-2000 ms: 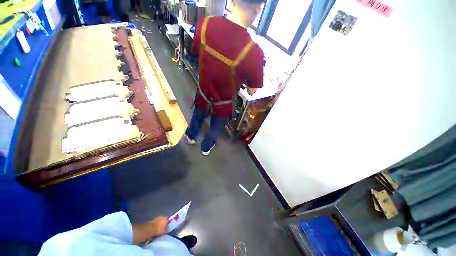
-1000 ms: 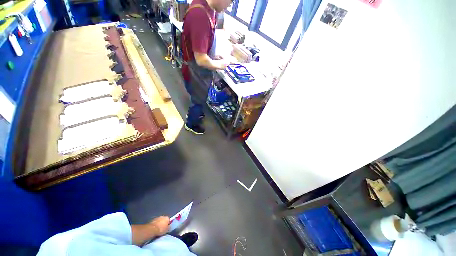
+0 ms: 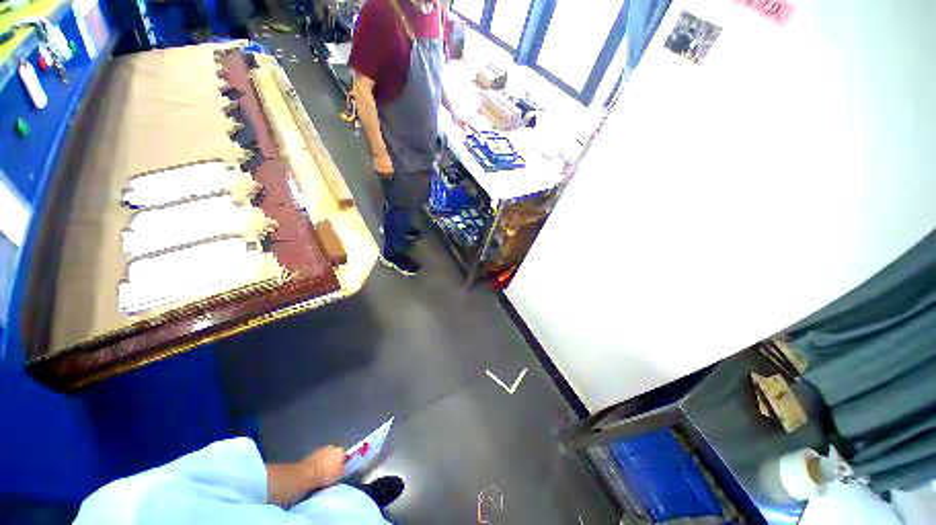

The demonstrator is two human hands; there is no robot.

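My left hand [image 3: 326, 465] is low in the picture, left of centre, at the end of a pale blue sleeve. It holds a white paper slip [image 3: 367, 447] with a red mark, its free end pointing up and right over the floor. My right hand is not in view. Cut panel stacks [image 3: 195, 231], white with ruffled right ends, lie side by side at the near end of a long brown-topped table [image 3: 164, 108] on the left.
A person in an apron [image 3: 408, 123] stands beside a white bench [image 3: 529, 183] holding blue frames [image 3: 495, 150]. A large white board [image 3: 739, 205] fills the right. A bin-like container with blue contents [image 3: 662, 477] stands lower right. Dark floor [image 3: 441, 328] lies between.
The person turned from facing away to the bench, then towards me, with an arm now lowered. The blue frames came into view. My left hand still holds the slip.
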